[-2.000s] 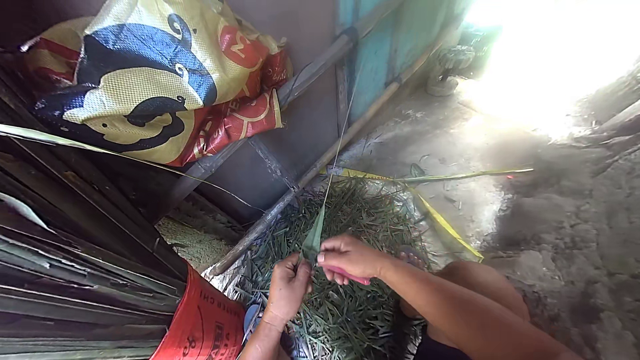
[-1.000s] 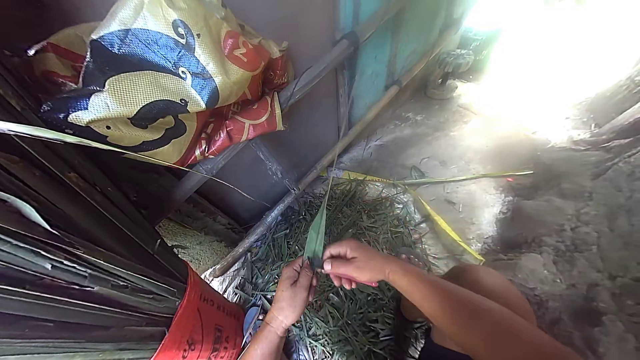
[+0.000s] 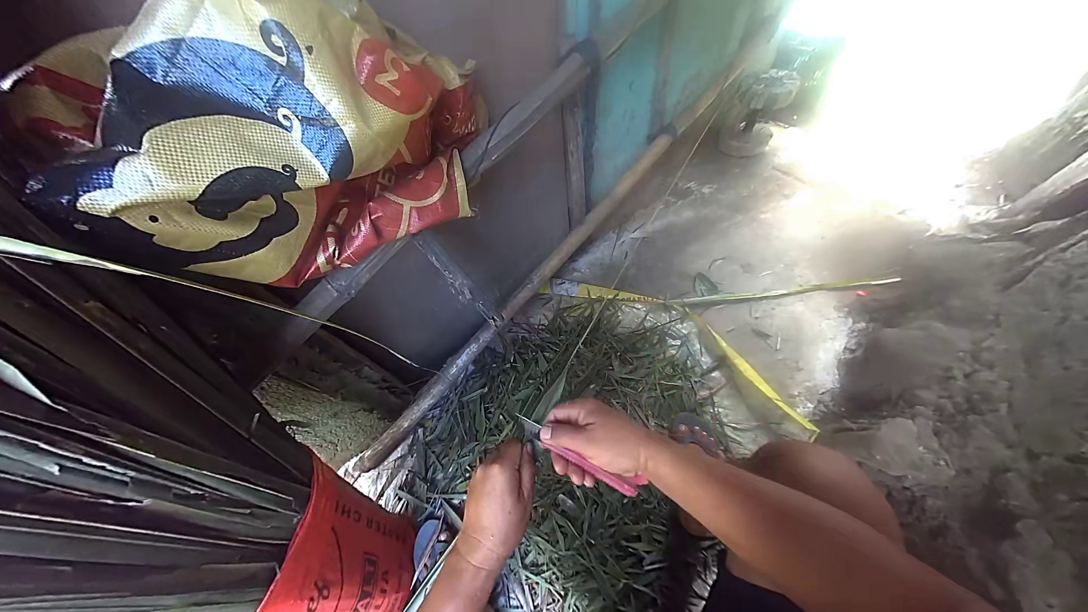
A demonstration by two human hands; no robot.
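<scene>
My right hand (image 3: 595, 442) is closed around the pink handle of a small knife (image 3: 591, 463), its short blade pointing up and left. Close beside it on the left, my left hand (image 3: 501, 493) pinches the lower end of a long green leaf (image 3: 554, 393). The leaf narrows into a thin strand that runs up and to the right. The blade is near the fingertips of my left hand, by the leaf. Below both hands lies a pile of cut green leaf pieces (image 3: 595, 544).
A printed woven sack (image 3: 229, 144) is at upper left, against bamboo poles (image 3: 544, 272). Long dark leaves (image 3: 127, 510) stand at left beside a red container (image 3: 340, 544). Yellow tape (image 3: 756, 370) and a long green strip (image 3: 782, 293) lie on the floor.
The leaf between my hands now leans to the right, and its thin strand slants farther right. The knife's blade and pink handle show more plainly than before.
</scene>
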